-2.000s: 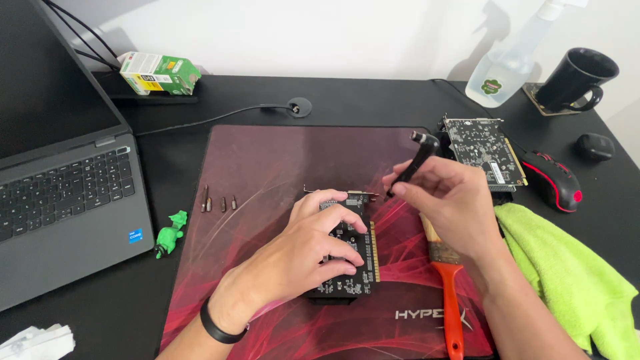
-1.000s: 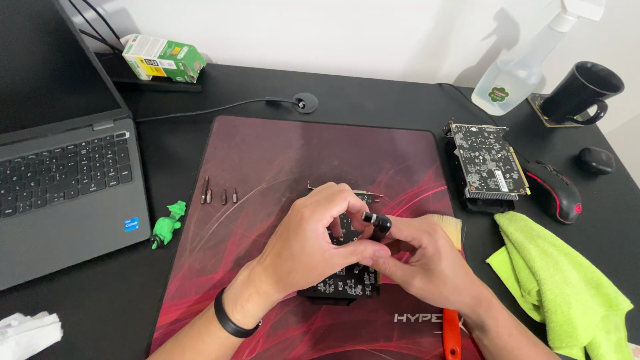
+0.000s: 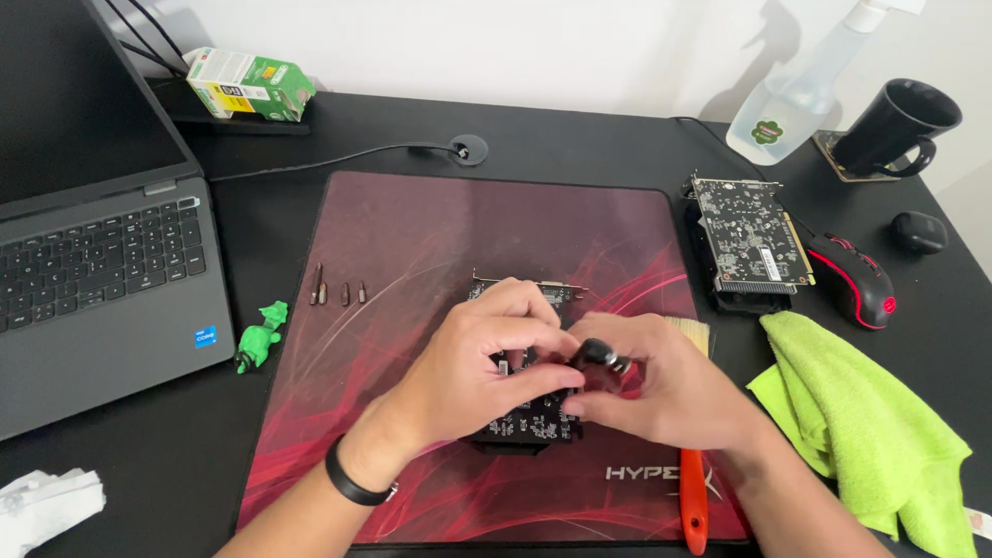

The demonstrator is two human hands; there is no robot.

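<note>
A graphics card (image 3: 535,422) lies with its circuit board up on the red and black HyperX mouse pad (image 3: 418,225). Over its upper right part, a black screwdriver (image 3: 595,353) is held between the hands, its handle end facing up. My right hand (image 3: 659,380) grips the screwdriver from the right side. Thumb and fingertips of my left hand (image 3: 496,349) meet close to the tool, above the board; whether they hold it or a small part cannot be told. The screwdriver's tip is hidden. Several screwdriver bits (image 3: 346,294) lie on the pad at the left.
A brush with an orange handle (image 3: 694,496) lies beside my right wrist. Farther right are a green cloth (image 3: 868,434), a second graphics card (image 3: 752,232), a mouse (image 3: 852,280), a mug (image 3: 897,128) and a spray bottle (image 3: 783,108). A laptop (image 3: 101,287) and green figurine (image 3: 260,339) are left.
Two seconds ago my right hand held the screwdriver raised to the right of the card, with my left hand on the card. Since then both hands have come together over it.
</note>
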